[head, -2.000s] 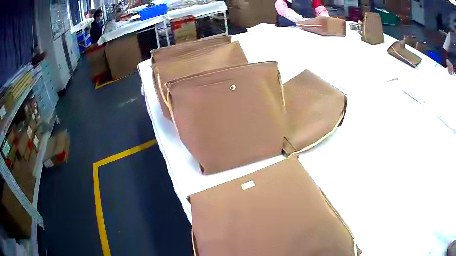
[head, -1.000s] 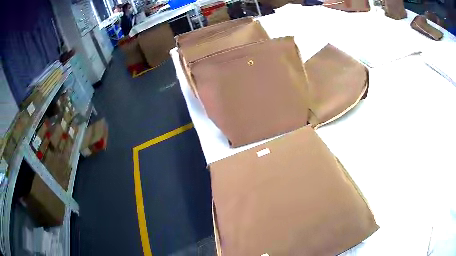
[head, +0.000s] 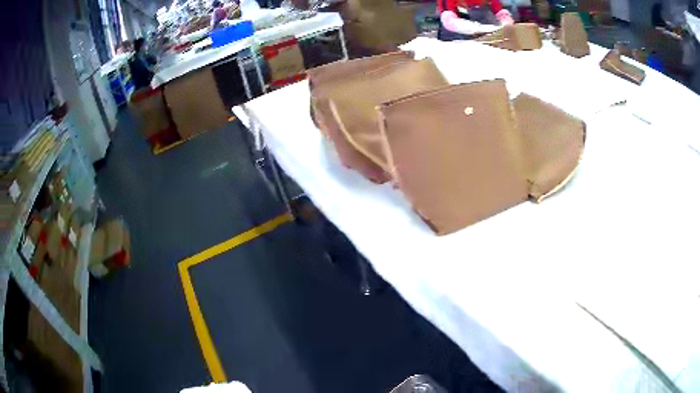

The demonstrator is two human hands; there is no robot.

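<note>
A brown handbag (head: 460,161) with a small pale stud near its top edge stands on the white-covered table (head: 499,292). A second brown bag (head: 361,100) leans behind it on the left. A third brown bag (head: 553,138) lies behind it on the right, with a curved edge and light piping. No hand of mine can be made out. A white shape (head: 216,388) and a greyish shape (head: 418,384) are cut off by the bottom edge; I cannot tell what they are.
Small brown pieces (head: 573,35) stand at the table's far end, near a person (head: 473,19) in red sleeves. Dark floor with a yellow line (head: 201,330), a shelf (head: 54,307) and a carton (head: 110,247) are on the left. A blue bin (head: 232,33) sits on a back table.
The nearest brown bag is gone from the near table edge. The standing bag has shifted right relative to the one behind it. The view has moved. White and greyish shapes have appeared at the bottom.
</note>
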